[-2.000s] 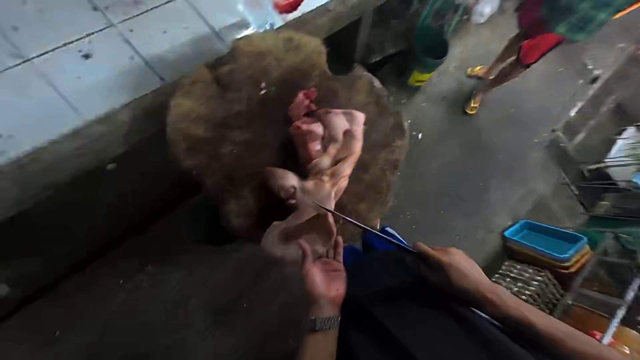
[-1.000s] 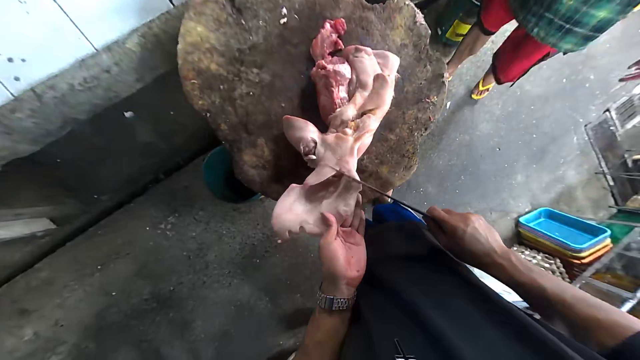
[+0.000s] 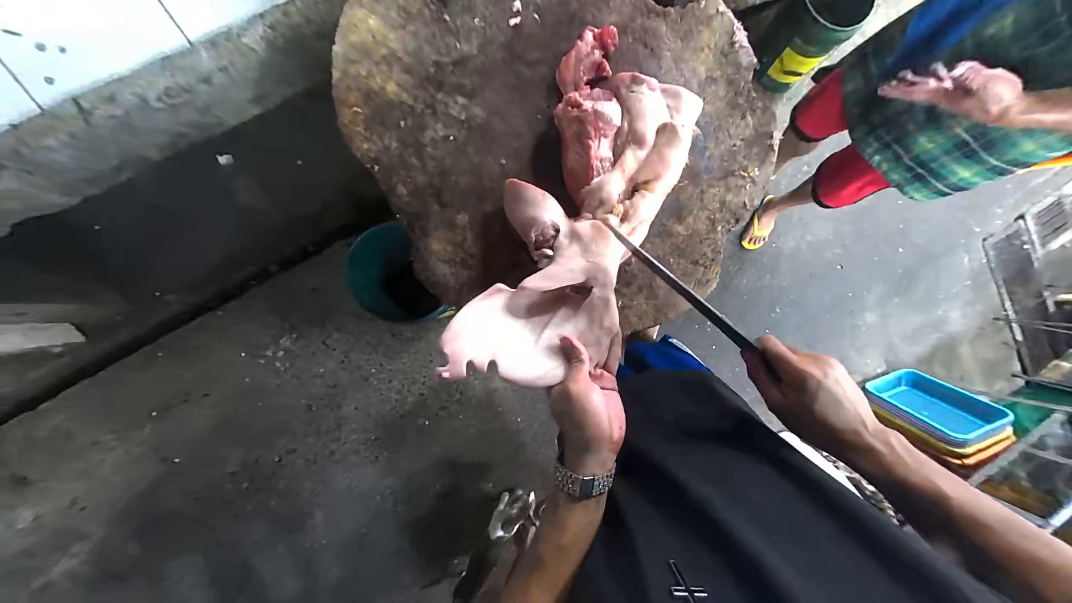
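Observation:
On a large round wooden chopping block [image 3: 435, 126] lies a long piece of pig head meat with skin and an ear [image 3: 511, 335]; the ear end hangs over the block's near edge. My left hand [image 3: 590, 410], with a metal watch at the wrist, grips the lower part by the ear, thumb on top. My right hand [image 3: 804, 389] is closed round the handle of a long narrow knife [image 3: 682, 289]. The knife's tip touches the meat near its middle, or lies just over it. A red fleshy part [image 3: 589, 138] rests at the far end.
A person in a green plaid garment [image 3: 930, 134] stands at the right, a hand raised near the block. A green bin [image 3: 816, 42] is behind it, and a green bucket [image 3: 385, 272] stands under its left edge. Stacked plastic trays [image 3: 938, 406] and a wire rack [image 3: 1030, 285] are at right.
The knife's tip has moved farther up the meat from near the ear. The other person has come closer to the block. The view has shifted.

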